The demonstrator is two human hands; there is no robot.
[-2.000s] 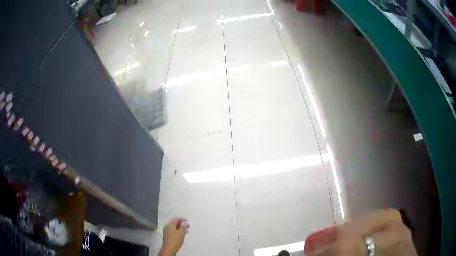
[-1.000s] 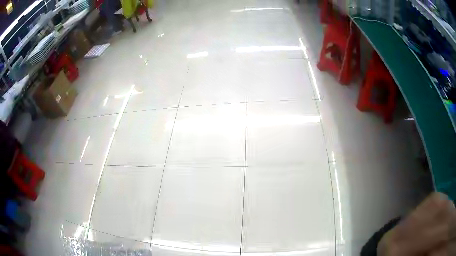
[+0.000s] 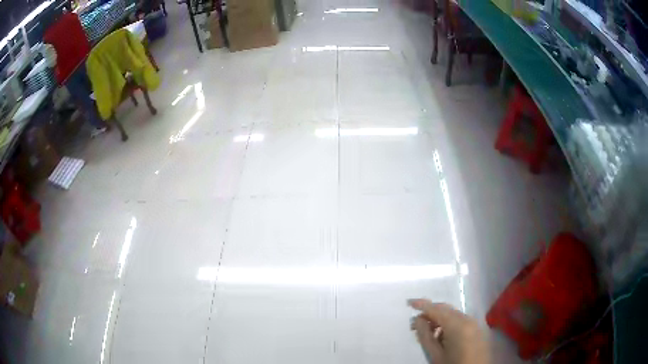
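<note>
My right hand (image 3: 447, 333) shows at the bottom, right of centre, over the pale floor. It is somewhat blurred, with its fingers bent and slightly apart, and I see nothing in it. My left hand is out of the picture. Nearest in front is the glossy tiled floor (image 3: 284, 227) with bright light reflections. A red stool (image 3: 547, 295) stands close by on the right.
A green-topped bench (image 3: 522, 57) runs along the right, with a clear bag of pale pieces (image 3: 604, 163) on it. Another red stool (image 3: 522, 131) stands beneath. On the left are a chair with a yellow garment (image 3: 121, 67), a seated person (image 3: 67, 53) and cartons. A large carton (image 3: 252, 25) stands ahead.
The view has moved forward along the aisle. The yellow-draped chair and stools are nearer. My right hand has moved inward from the lower right edge. My left hand, seen two seconds ago, is out of view.
</note>
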